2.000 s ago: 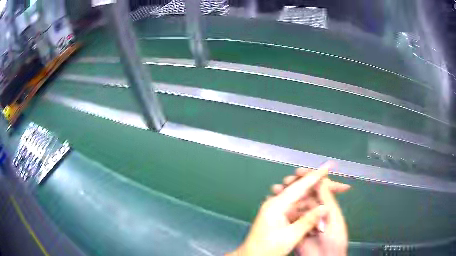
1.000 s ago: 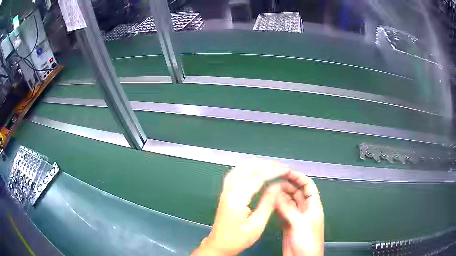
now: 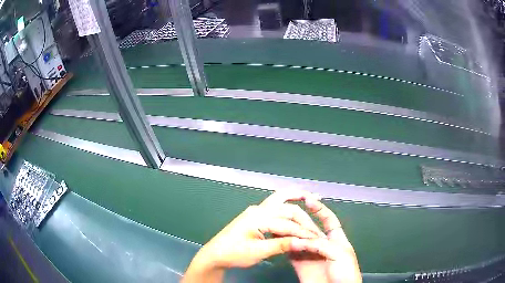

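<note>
My left hand and my right hand are together over the near green belt, low in the middle of the view. Their fingertips meet and overlap. The fingers are curled, and whatever may be between them is hidden, so I cannot tell if they hold a small part. A grey toothed carrier strip lies on the green lane at the right, beyond the nearest rail and apart from both hands; it looks blurred.
A blister tray lies on the left bench edge. An aluminium upright rises from the nearest divider rail. A dark parts tray shows at the lower right edge. Silvery trays lie across the line. A hazy clear curtain hangs at right.
Both hands have moved left in view since the first frame, and the fingers have shifted against each other. The toothed strip sits further right than one second ago. The view has shifted too.
</note>
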